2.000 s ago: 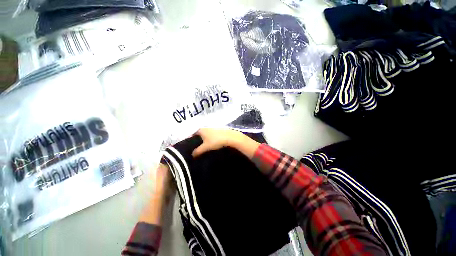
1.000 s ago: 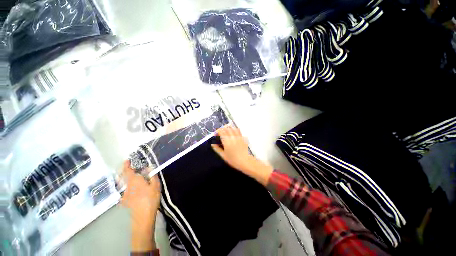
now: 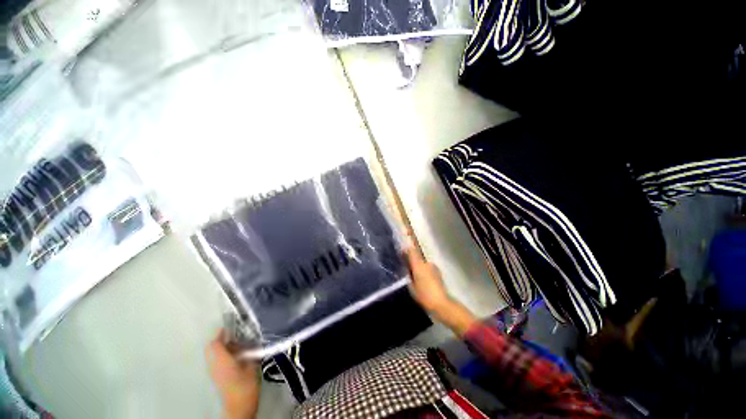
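Observation:
A folded black garment [image 3: 360, 335] is mostly inside a clear printed polybag [image 3: 311, 258]. Its near end, with white stripes at the left, sticks out of the bag's white-edged opening. Dark lettering shows over the black cloth. My left hand [image 3: 235, 375], slightly blurred, grips the bag's near left corner. My right hand [image 3: 428, 286] holds the bag's right edge near the opening; its fingertips are partly hidden.
Printed polybags [image 3: 74, 237] lie at the left. A bagged dark garment [image 3: 380, 18] is at the top. Black striped garments [image 3: 532, 213] are piled at the right. A blue crate [image 3: 728, 266] stands beyond them, low down. Checked cloth [image 3: 372, 385] is at the bottom edge.
The black garment has gone from outside the bag to mostly inside it. Both hands have moved down towards me with the bag's edge. The view has shifted, so surrounding things sit higher.

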